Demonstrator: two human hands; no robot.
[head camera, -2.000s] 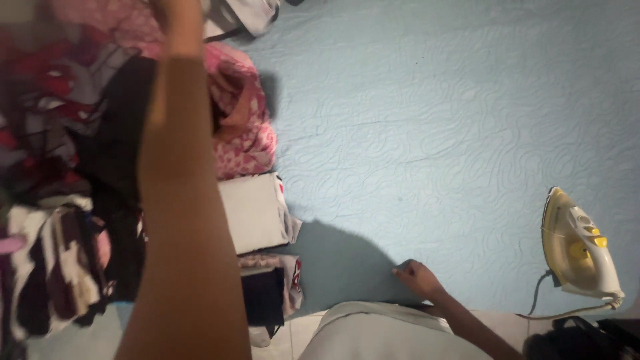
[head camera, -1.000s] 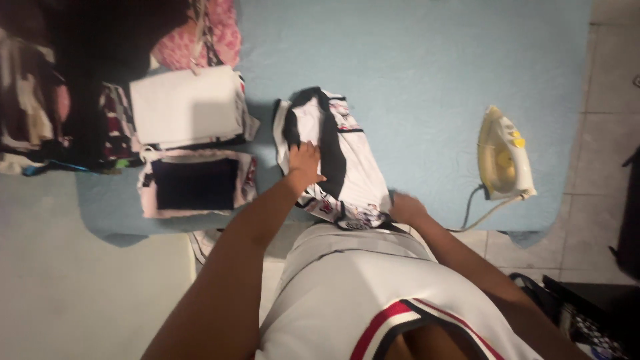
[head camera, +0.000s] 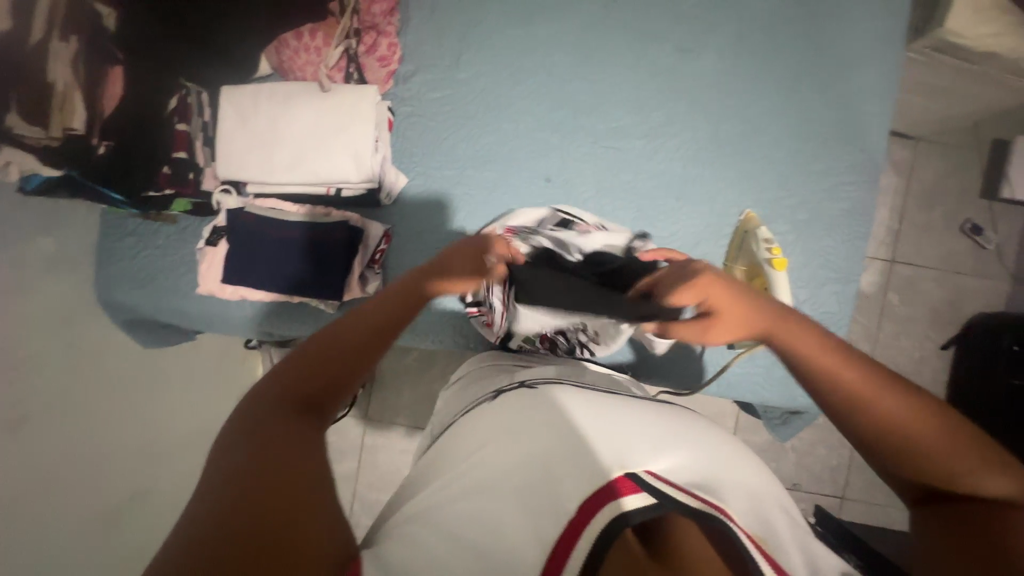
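Observation:
A black and white patterned garment lies bunched at the near edge of the table, in front of my body. My left hand grips the left end of its black part, and my right hand holds the right end, fingers partly around the cloth. Between the hands the black fabric is lifted and slightly blurred. Just beyond my right hand stands a yellow and white clothes iron, partly hidden by my wrist, with its cord running toward the table edge.
A light blue cloth covers the table. Folded white clothes and a folded navy and pink pile lie at left. Behind them are heaped dark garments and a pink patterned cloth. A black object stands at right.
Two seconds ago my left arm reached toward the heaped clothes. A second ago the garment lay spread with my left hand on it; now both hands hold its black part, bunched up.

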